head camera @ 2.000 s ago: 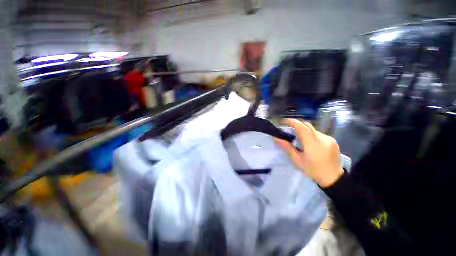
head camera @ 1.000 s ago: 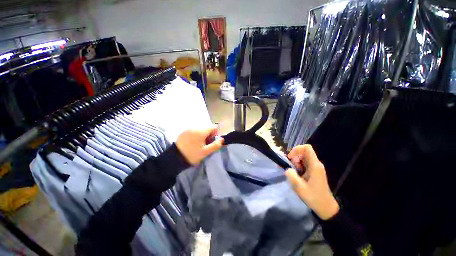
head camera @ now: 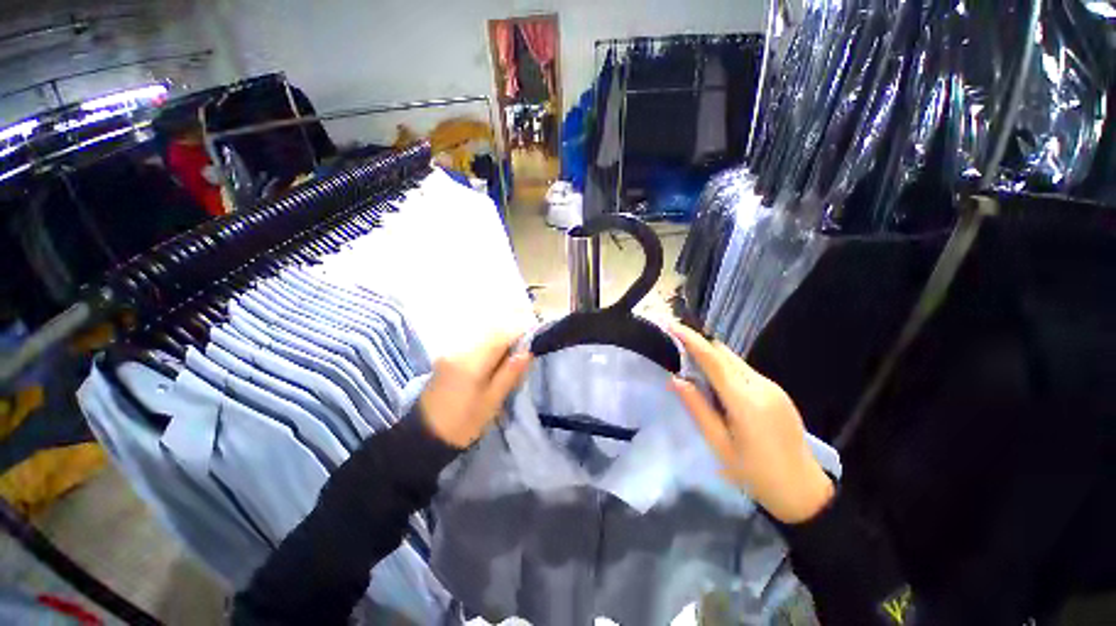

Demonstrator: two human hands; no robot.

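A light blue-grey collared garment hangs upright on a black hanger in front of me, off the rail. The hanger's hook points up and its dark bar shows inside the neck. My left hand pinches the garment's collar and shoulder edge by the hanger's left side. My right hand holds the collar and shoulder at the right side, fingers over the edge. A small neck label shows inside the back collar. The garment's lower part is cut off by the frame edge.
Matt blue-grey garments and white ones hang closely on a rail at left. Dark garments hang close at right, with bagged dark garments behind. Bagged blue-grey garments hang beyond. A metal post stands behind the hanger.
Two seconds ago only my right hand showed, at the hanger beside the rail row. Both hands then held the garment, its hanger tilted; now the hanger is more level and the garment faces me squarely.
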